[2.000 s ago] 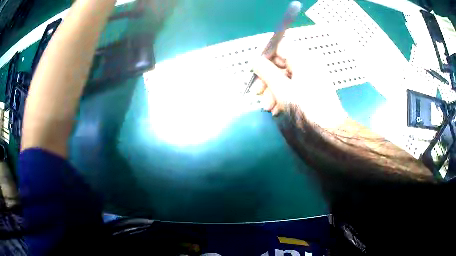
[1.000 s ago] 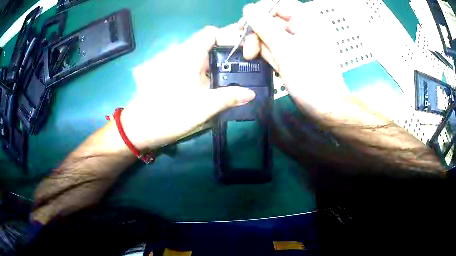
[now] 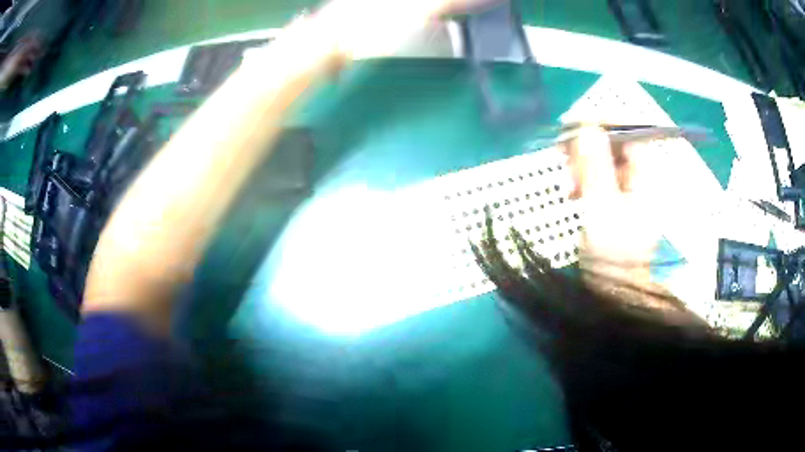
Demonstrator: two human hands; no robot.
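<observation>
My left hand point(image 3: 388, 22) is blurred and overexposed at the top edge, partly cut off. Its fingers reach the far end of a blurred black phone housing point(image 3: 536, 75); I cannot tell whether they grip it. The housing lies across the pale far strip. My right hand point(image 3: 605, 177) holds blurred tweezers point(image 3: 658, 134) roughly level above the right part of the dotted cream sheet point(image 3: 512, 203). The sheet's left part is lost in glare. The tweezer tip is too blurred to show any piece.
Overlapping black housings point(image 3: 62, 212) lie at left, and another dark housing point(image 3: 287, 163) is partly behind my left forearm. At right are spare dotted sheets point(image 3: 618, 101) and a black frame with a silvery inside point(image 3: 741, 269). A person's hand point(image 3: 19, 62) shows at far left.
My left hand has moved from the centre up to the far strip, and the housing is there too. My right hand has moved right with the tweezers. The view has shifted, showing more of the far side.
</observation>
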